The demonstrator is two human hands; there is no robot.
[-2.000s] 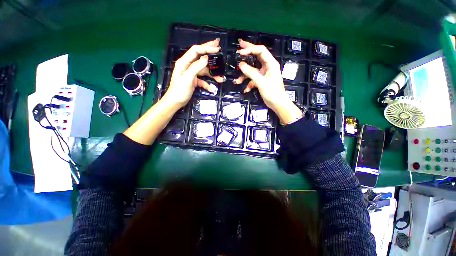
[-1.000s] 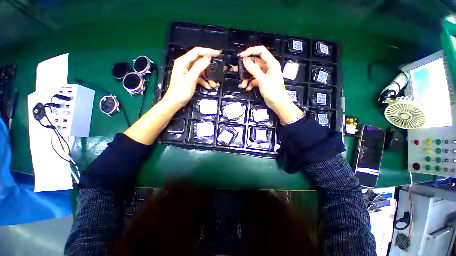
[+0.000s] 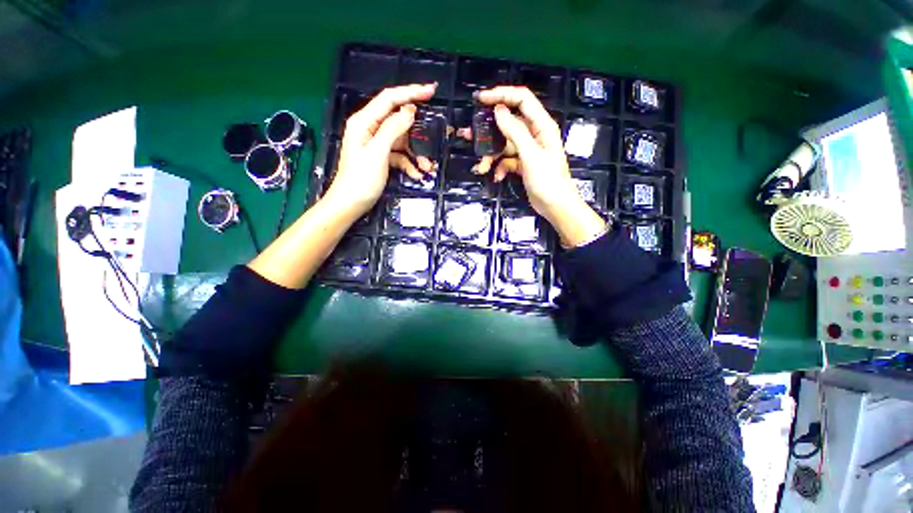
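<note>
My left hand (image 3: 376, 146) holds a small black smartwatch unit (image 3: 428, 134) by its edges, with faint red marks on its dark face. My right hand (image 3: 531, 140) holds a second black smartwatch unit (image 3: 488, 132), also with faint red marks. Both units are above the upper middle of the black blister tray (image 3: 372, 72), side by side and apart. Units with shiny pale faces (image 3: 468, 223) sit in the tray's lower pockets. Units with QR code labels (image 3: 645, 150) sit in the right columns.
Round watches (image 3: 267, 165) and thin cables lie left of the tray. A white socket box (image 3: 160, 220) stands on a paper sheet (image 3: 90, 331). On the right are a small yellow-black part (image 3: 705, 250), a smartphone (image 3: 741, 311), a round fan (image 3: 810, 228) and a button panel (image 3: 867, 304).
The units have been tilted in my fingers. The right unit's dark face with red marks now shows more than before. My hands stay above the same part of the tray.
</note>
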